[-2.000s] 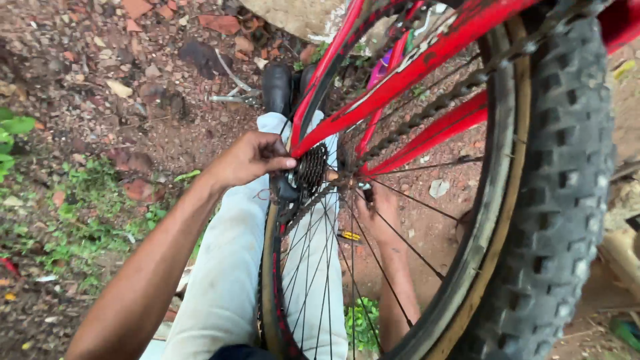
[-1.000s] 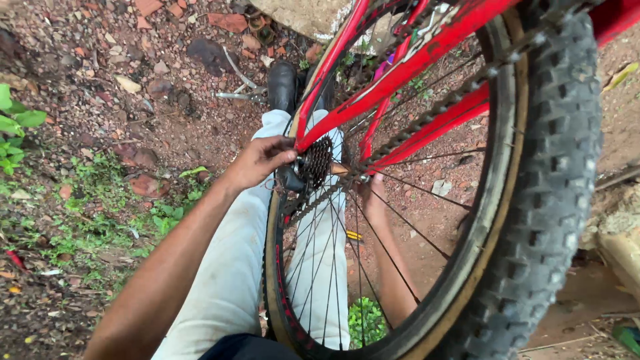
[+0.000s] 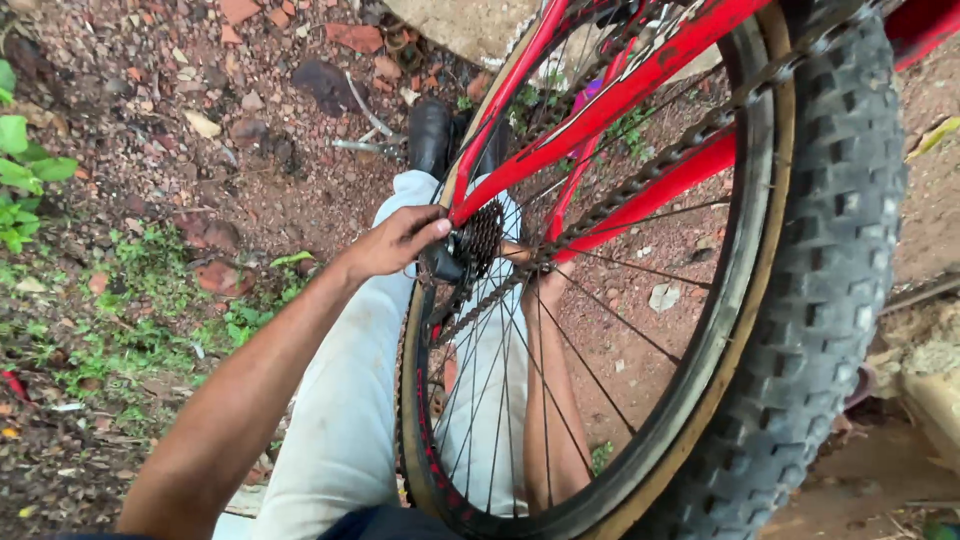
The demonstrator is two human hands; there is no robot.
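A red bicycle frame (image 3: 615, 101) slants across the head view, with the rear wheel's knobby tire (image 3: 832, 255) at the right. My left hand (image 3: 401, 238) has its thumb and fingers on the frame end beside the cassette (image 3: 484, 236). Just below those fingers is the black rear derailleur (image 3: 442, 262). The chain (image 3: 664, 161) runs from the hub area toward the upper right. My right hand (image 3: 549, 285) is seen through the spokes at the other frame end, near the axle; its fingertips are mostly hidden behind frame and hub.
Both legs in light trousers (image 3: 337, 390) stretch under the wheel, with black shoes (image 3: 430, 139) beyond. A metal kickstand-like part (image 3: 367, 145) lies left of the shoes. Around are gravel, brick pieces (image 3: 354, 36), a concrete slab (image 3: 450, 30) and green plants (image 3: 26, 176).
My right hand has shifted slightly around the axle end. My left hand stays at the frame end by the cassette.
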